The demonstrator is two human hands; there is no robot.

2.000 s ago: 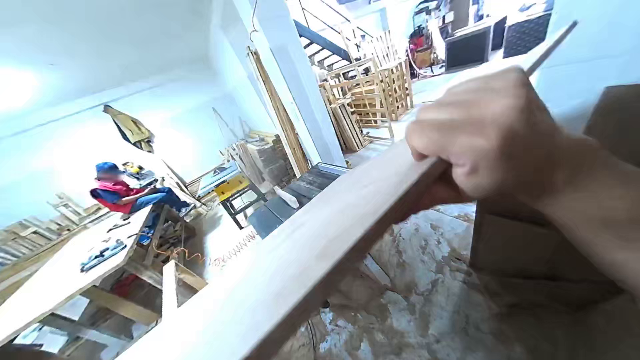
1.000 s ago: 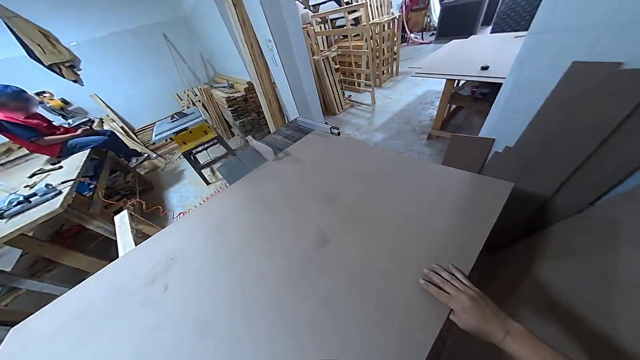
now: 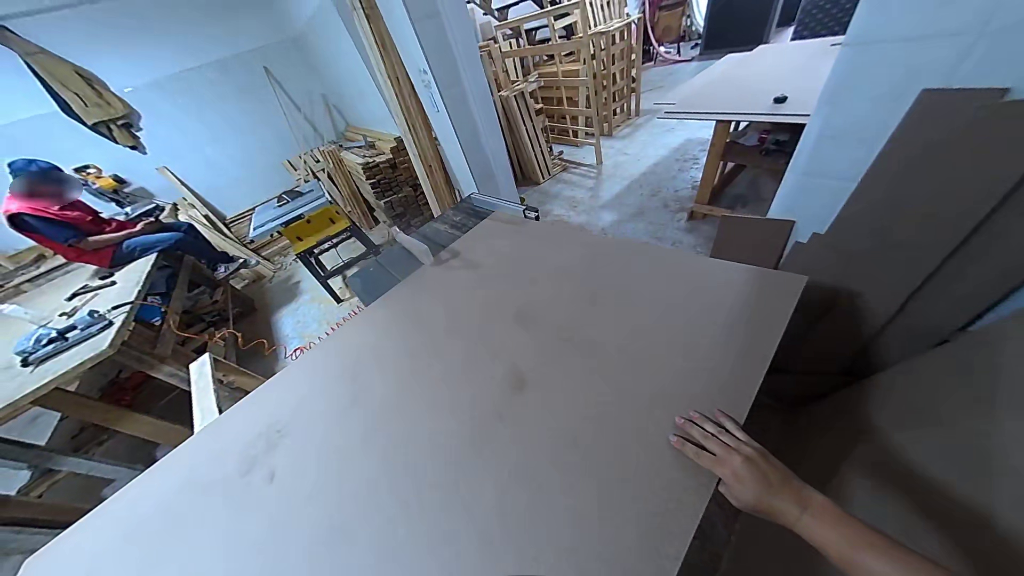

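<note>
A large flat fibreboard sheet (image 3: 512, 344) lies below me and fills the middle of the head view, with a few dark smudges on its face. My right hand (image 3: 732, 460) rests on the sheet's right edge, fingers spread flat on top, the palm over the side. The thumb side is partly hidden. Under the sheet's far left corner a table saw's grey top (image 3: 400, 260) shows, with a metal fence rail (image 3: 500, 206) at its far end and a pale blade guard (image 3: 412, 246) beside the sheet. My left hand is out of the frame.
Brown boards (image 3: 936, 216) lean on the right wall. A workbench (image 3: 132, 308) with a nail gun (image 3: 64, 336) stands at left, near a seated person (image 3: 88, 216). Farther off are a yellow portable table saw (image 3: 312, 228), stacked lumber (image 3: 392, 176), wooden frames (image 3: 560, 72) and a board-topped table (image 3: 752, 80).
Two seconds ago a hand gripped the edge of a raised, tilted board. The sheet has since come down flat, and my right hand lies open on its right edge.
</note>
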